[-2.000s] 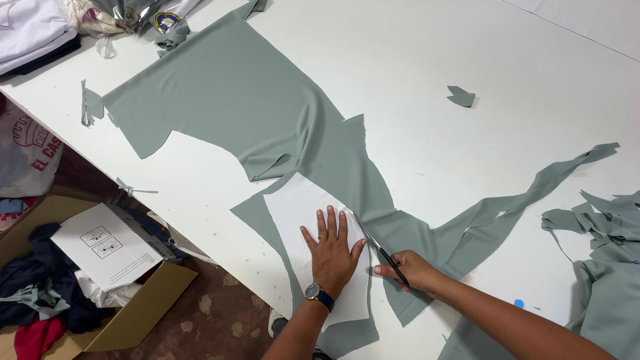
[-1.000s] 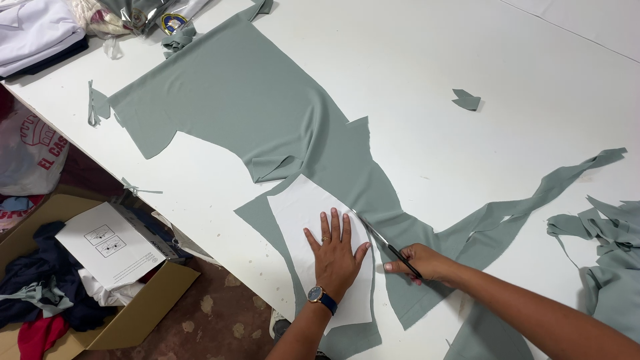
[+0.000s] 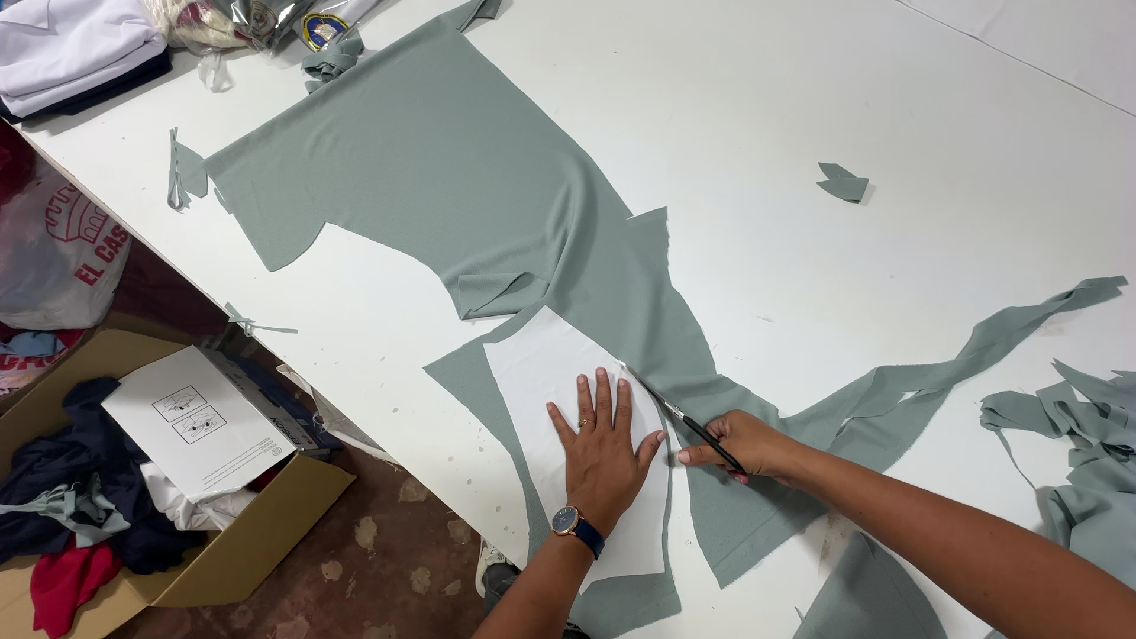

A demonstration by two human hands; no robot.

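A white pattern piece (image 3: pixel 532 364) lies on grey-green fabric (image 3: pixel 426 133) spread over a white table. Flat on the pattern, fingers spread, rests my left hand (image 3: pixel 608 444), with a watch (image 3: pixel 565 521) at its wrist. My right hand (image 3: pixel 741 444) grips the black handles of scissors (image 3: pixel 701 429). Their blades point up and left along the pattern's right edge, the tips by its upper right corner. Below the blades the fabric is parted, and white table shows between the two cut edges.
Fabric scraps (image 3: pixel 843 182) lie at the right, with a larger heap (image 3: pixel 1083 444) near the right edge. Folded white garments (image 3: pixel 75 44) and plastic-bagged items (image 3: pixel 257 22) sit at the upper left. Beside the table stands a cardboard box (image 3: pixel 257 541) of cloth, with a printed white box (image 3: pixel 204 417) on top.
The scissors and my right hand have shifted slightly up along the pattern's edge since the earliest frame. My left hand stays pressed on the pattern.
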